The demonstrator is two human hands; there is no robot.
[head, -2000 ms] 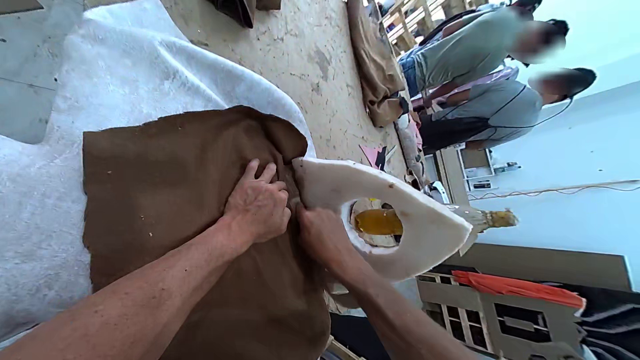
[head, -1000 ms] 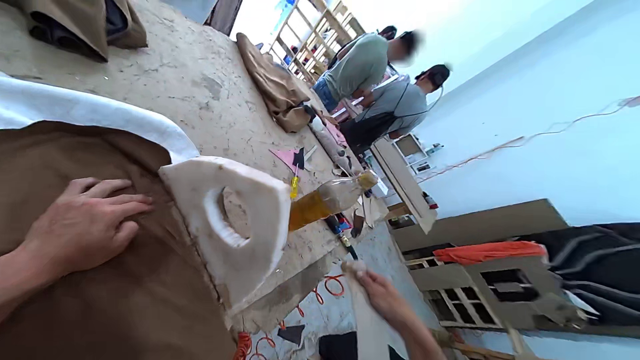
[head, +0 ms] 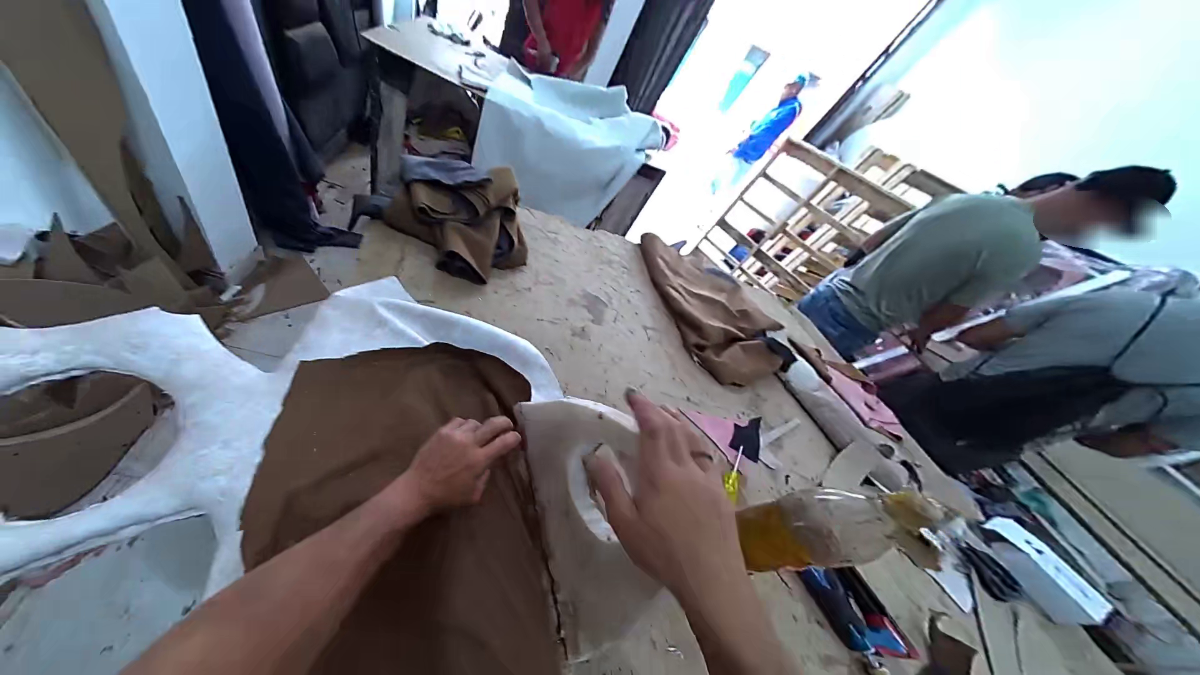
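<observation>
My left hand (head: 464, 461) rests on brown fabric (head: 356, 441), its fingers bent near the seam along a pale foam piece (head: 553, 600) with an oval hole. Over that piece is my right hand (head: 661, 487), fingers spread, thumb by the hole; whether it touches the foam I cannot tell. White fleecy sheeting (head: 225, 422) lies under the brown fabric and reaches left. A plastic bottle (head: 816, 527) with amber liquid is just right of my right hand. Beyond it, a screwdriver with a yellow handle (head: 731, 483) lies beside pink and black scraps (head: 717, 433).
Folded brown fabric (head: 459, 220) and another brown heap (head: 708, 314) lie on the worktable (head: 581, 300). At the right, two people (head: 975, 253) lean over work. Cardboard pieces (head: 122, 281) stand at the left. A white box (head: 1050, 572) lies at the lower right.
My right hand, away at the lower right near a pale strip one second ago, is now over the foam piece. My left hand stays on the brown fabric. The view has swung left.
</observation>
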